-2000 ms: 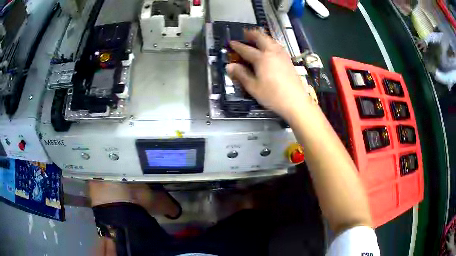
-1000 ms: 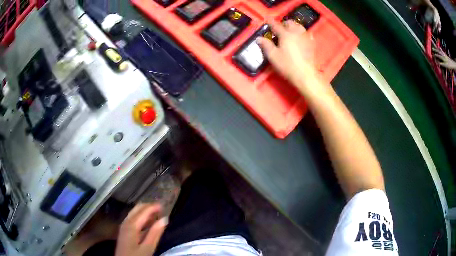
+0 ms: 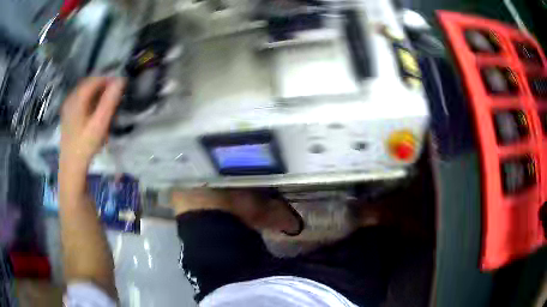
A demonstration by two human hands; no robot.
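The frame is blurred. My left hand (image 3: 90,114) is at the left, beside the machine's left fixture (image 3: 147,72). Its thumb and fingers are apart and nothing shows between them. A black unit with a round gold part lies in that fixture. The right fixture (image 3: 294,24) is farther back, near the top edge, with a pale plate in front of it. The red tray (image 3: 492,231) at the right holds several black units (image 3: 501,78) in its pockets. My right hand is not in view.
The white machine front carries a lit touchscreen (image 3: 243,157), round buttons (image 3: 316,147) and a red emergency stop (image 3: 402,147). A yellow-and-black tool (image 3: 408,63) lies at its right edge. A dark slab (image 3: 441,90) lies between machine and tray.
The view has swung back from the tray to the machine. My left hand has risen from my lap to the left fixture. My right hand has left the picture. The right fixture sits farther back than before.
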